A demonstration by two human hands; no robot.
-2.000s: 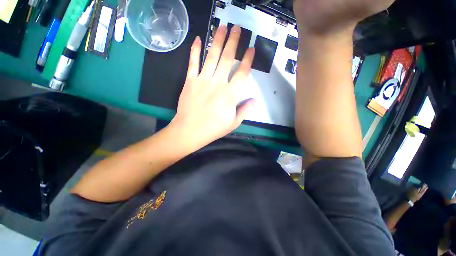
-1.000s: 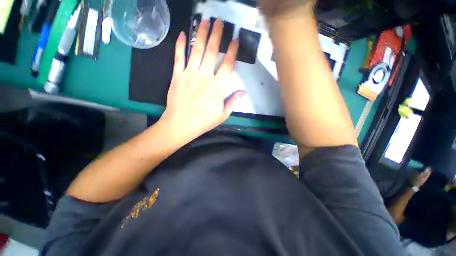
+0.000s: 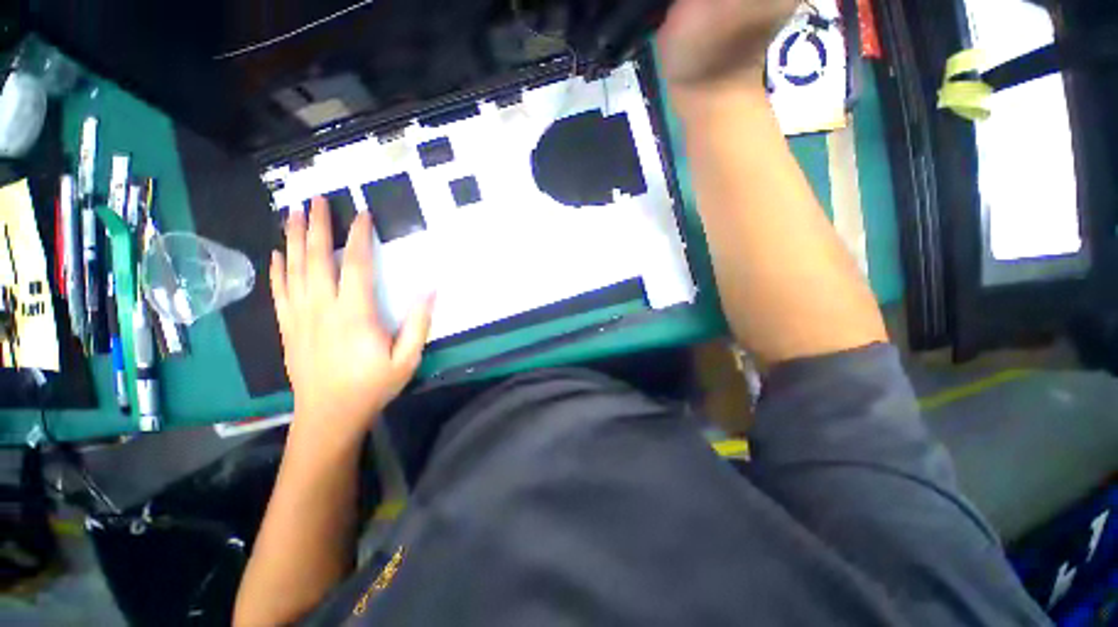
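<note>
A laptop housing with a white backing sheet (image 3: 490, 263) lies in front of me. The sheet has black square openings and one large round black area. My left hand (image 3: 340, 325) lies flat on its left end, fingers spread, holding nothing. My right hand (image 3: 726, 43) is at the top edge, beyond the housing's far right corner. It is blurred, and its fingers and anything in them cannot be made out. The dark laptop lid (image 3: 405, 55) stands beyond the housing.
A clear plastic cup (image 3: 184, 279) stands left of the housing, beside pens (image 3: 88, 263) and a yellow paper label (image 3: 27, 276). A white fan (image 3: 803, 67) lies right of my right hand. A device with a bright white panel (image 3: 1030, 159) and yellow tape (image 3: 966, 83) is far right.
The view has turned, so more of the housing, its round black area and the lid now show. My left hand stays flat on the sheet. My right hand remains at the top edge.
</note>
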